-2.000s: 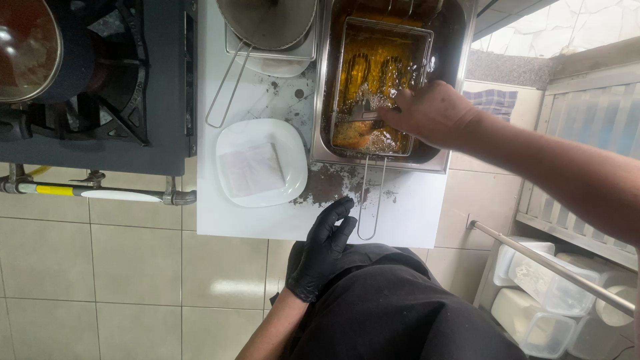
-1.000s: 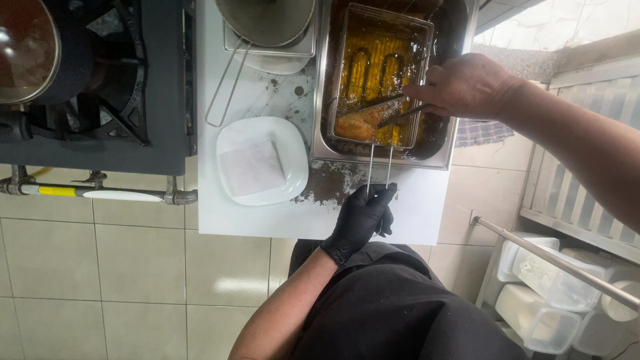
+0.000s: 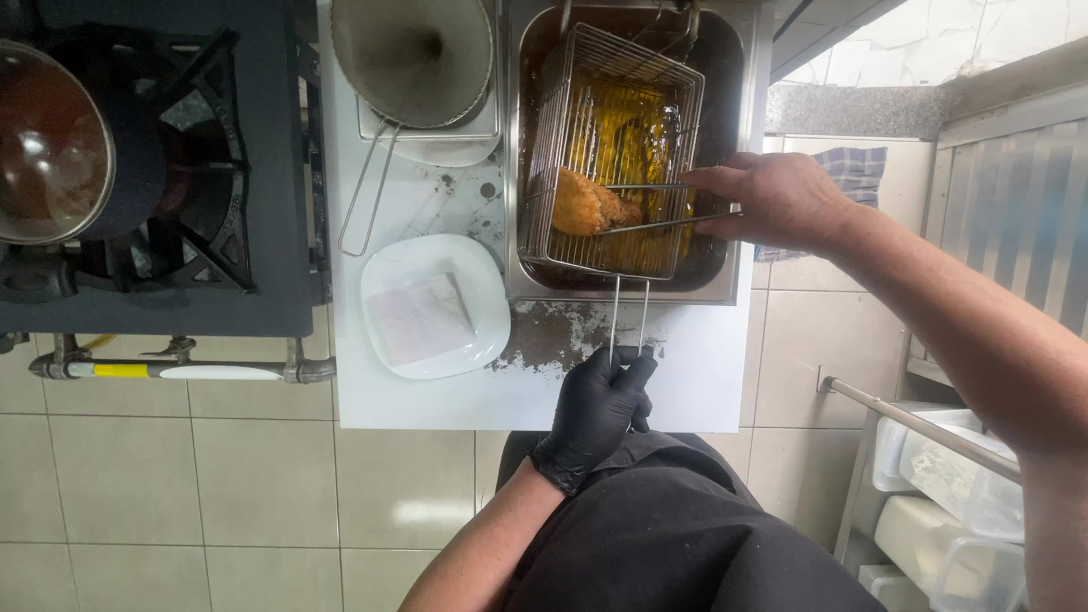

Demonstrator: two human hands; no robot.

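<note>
My left hand [image 3: 599,412], in a black glove, grips the wire handle [image 3: 630,314] of a frying basket. The wire basket [image 3: 544,170] hangs tilted over the fryer tank [image 3: 514,285], where amber oil and heating elements show. Bare, my right hand [image 3: 765,197] holds metal tongs [image 3: 659,223], whose arms reach into the basket on both sides of a golden fried piece [image 3: 582,206], possibly chicken. To the left of the fryer lies a white plate [image 3: 497,327] with a folded paper napkin [image 3: 422,319] on it.
A conical strainer [image 3: 412,59] with a wire handle rests behind the plate. At the left is a gas stove [image 3: 170,314] bearing a lidded pot [image 3: 51,144]. Plastic containers [image 3: 960,476] stand low at the right, behind a metal rail [image 3: 922,431]. A checked cloth [image 3: 850,174] lies beyond my right hand.
My left hand has moved from beside the basket handle to a grip on it. The basket is now raised and tilted, with the fried piece in it. The tongs remain in my right hand.
</note>
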